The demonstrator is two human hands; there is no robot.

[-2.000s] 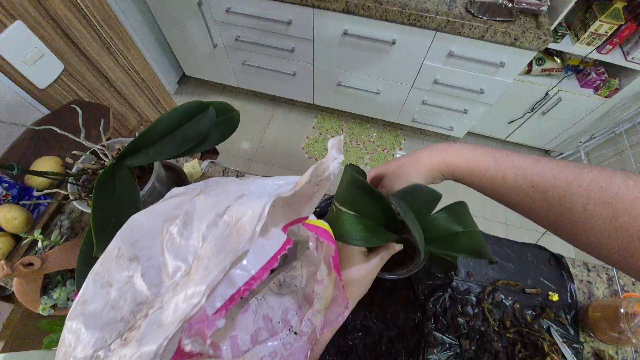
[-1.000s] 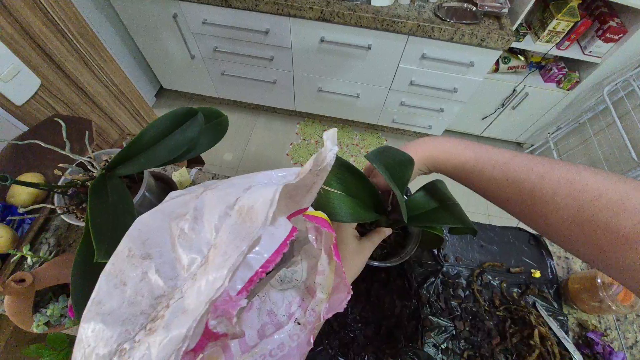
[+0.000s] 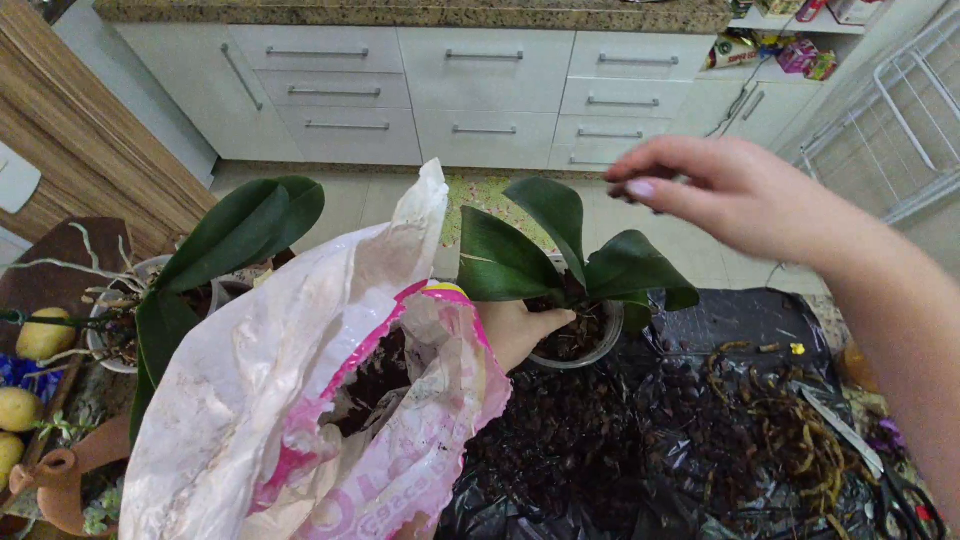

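A broad-leaved orchid plant stands in a clear plastic pot with dark bark around its base. My left hand grips the pot's left side, its thumb at the base of the plant; the wrist is hidden behind an open pink and white plastic bag with dark substrate inside. My right hand is raised to the right above the leaves, slightly blurred, with dark bark pieces pinched between its fingertips.
Black plastic sheeting bears loose bark, cut roots and scissors. At left are another potted orchid, yellow fruits and a clay pot. A white wire rack stands at right.
My right hand has moved away from the base of the plant, up and to the right. My left hand stays at the pot.
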